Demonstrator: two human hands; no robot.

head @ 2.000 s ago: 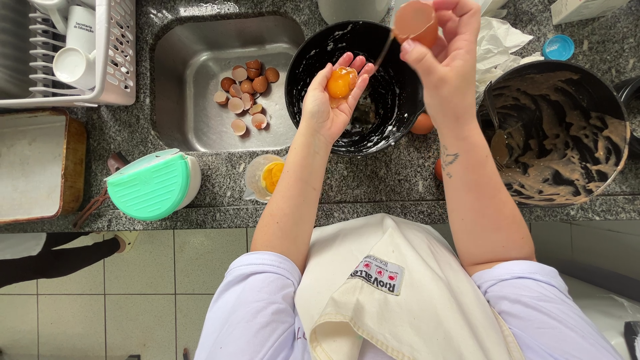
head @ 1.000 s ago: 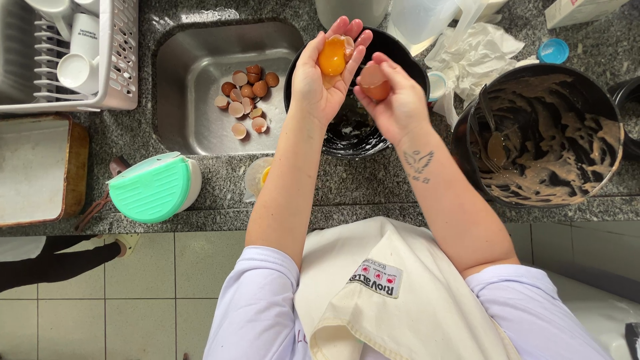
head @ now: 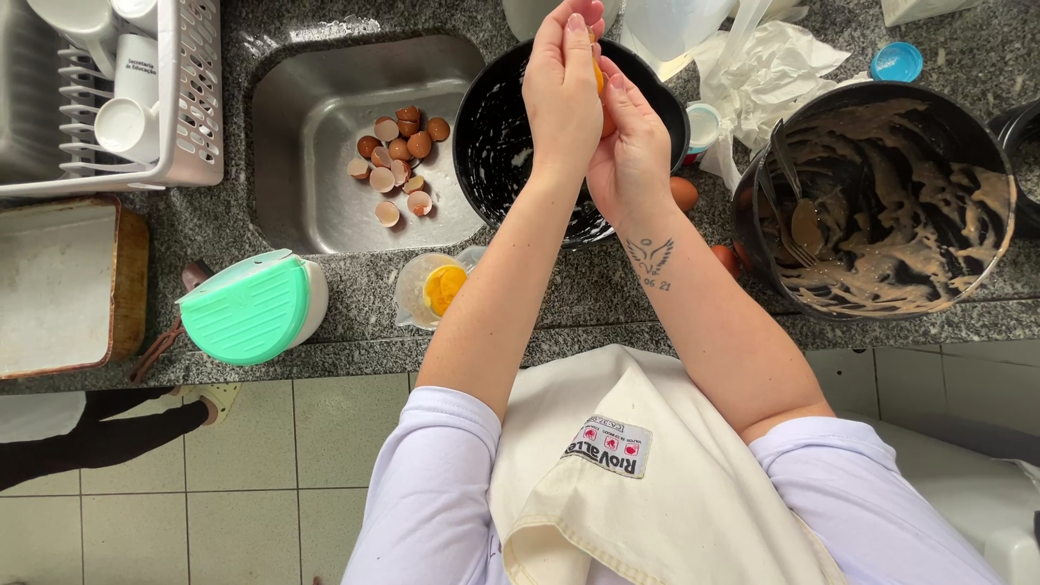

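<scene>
My left hand (head: 562, 101) is tilted over a black pot (head: 496, 154) with white residue inside, its fingers around an egg yolk (head: 599, 79) that shows only as an orange edge. Against it rests my right hand (head: 634, 138), with a brown eggshell (head: 608, 122) mostly hidden between the palms. Below the pot, a clear plastic cup (head: 413, 286) holds yolk, partly behind my left forearm. Several broken eggshells (head: 398, 150) lie in the steel sink (head: 325, 203). A whole brown egg (head: 683, 194) sits right of the pot, and another (head: 725, 260) lies nearer the counter's edge.
At the right stands a large pot (head: 894, 313) with brown batter residue, a fork and a spoon. Crumpled white paper (head: 764, 73) and a blue lid (head: 896, 62) lie behind it. Left are a green-lidded container (head: 248, 309), a baking pan (head: 57, 284) and a dish rack (head: 191, 97). Another person's legs (head: 146, 418) show lower left.
My right hand has come down with the eggshell and now meets my left hand. The left hand, earlier palm up with the yolk in plain view, has turned sideways. The view has shifted slightly.
</scene>
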